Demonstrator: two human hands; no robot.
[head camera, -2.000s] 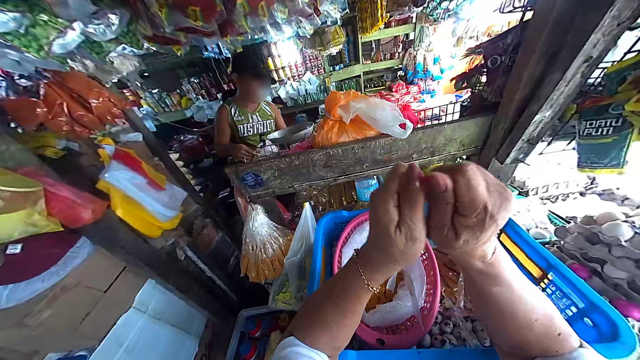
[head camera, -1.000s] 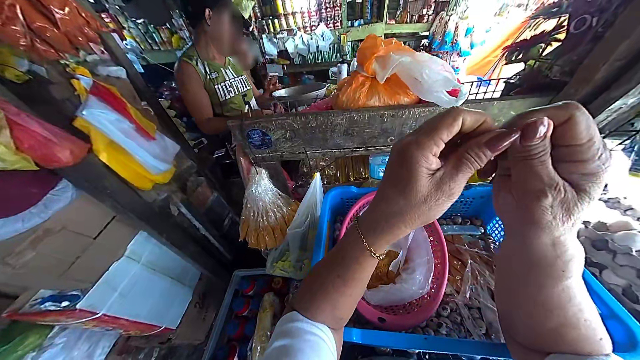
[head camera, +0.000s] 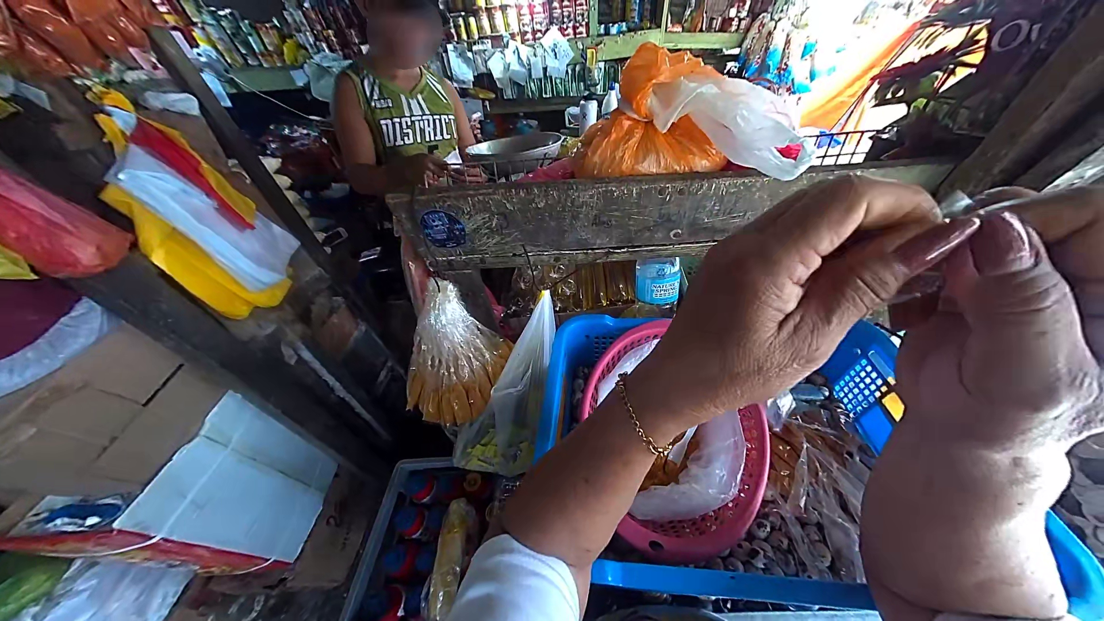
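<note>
My left hand (head camera: 793, 302) and my right hand (head camera: 1018, 310) meet at the right of the view, raised above a blue plastic basket (head camera: 724, 586). Their fingertips pinch a small piece of clear plastic (head camera: 956, 204), mostly hidden by the fingers. A gold-coloured bracelet (head camera: 636, 414) circles the left wrist. Below the left hand, a pink plastic basket (head camera: 757, 466) holds a white plastic bag (head camera: 711, 474) with something orange-brown in it. Beside it in the blue basket lie small round items (head camera: 776, 543) and clear plastic bags (head camera: 815, 492).
A wooden counter (head camera: 569, 216) bears an orange bag (head camera: 647, 138) and a metal bowl (head camera: 516, 148). A person in a green jersey (head camera: 405, 116) stands behind it. Filled plastic packets (head camera: 453, 362) hang in front. Coloured plastic bags (head camera: 198, 207) hang at left.
The fists, pressed together two seconds ago, have changed to a fingertip pinch. Both hands now lie farther right in the view. The view has shifted.
</note>
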